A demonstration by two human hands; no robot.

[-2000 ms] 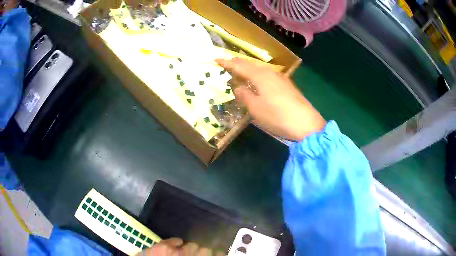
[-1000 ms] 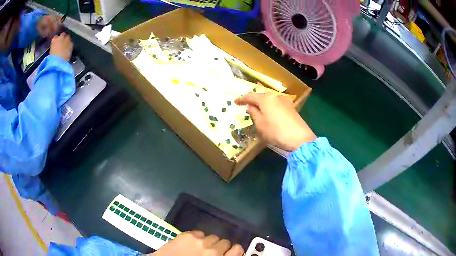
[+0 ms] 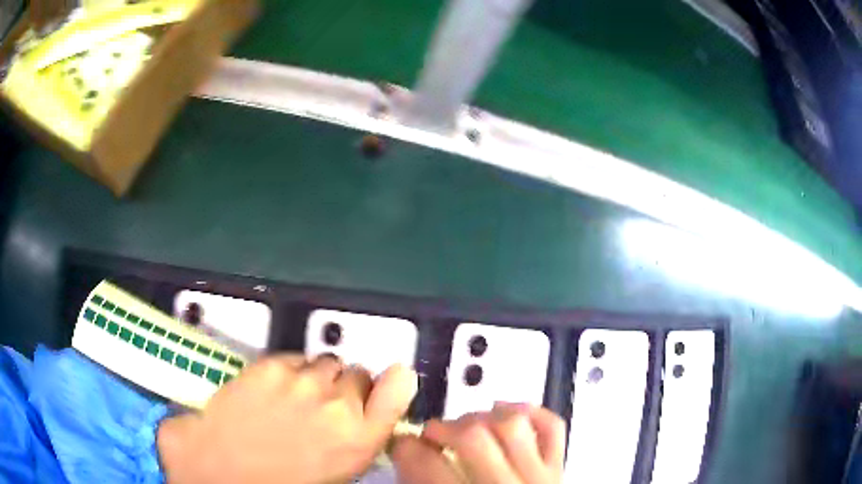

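A black tray (image 3: pixel 434 336) holds several pale phones, back side up, each with two dark camera circles. My left hand (image 3: pixel 293 416) lies over the second phone (image 3: pixel 378 331) from the left, with the green sticker sheet (image 3: pixel 156 345) under it, sticking out to the left. My right hand (image 3: pixel 487 449) is beside it, over the lower part of the third phone (image 3: pixel 515 354), cut off by the bottom edge. The fingertips of both hands meet at a small pale yellowish piece; the picture is blurred there, so which fingers grip it is unclear.
An open cardboard box (image 3: pixel 142 123) with yellow and white strips stands at the upper left. A pale metal rail (image 3: pixel 586 180) curves across the dark green surface behind the tray, with a pale post (image 3: pixel 468 57) rising from it. Dark shapes stand at the right.
The view has swung right, so the box is now at the upper left and the fan is gone. My right hand has left the box and is now beside my left hand over the phones.
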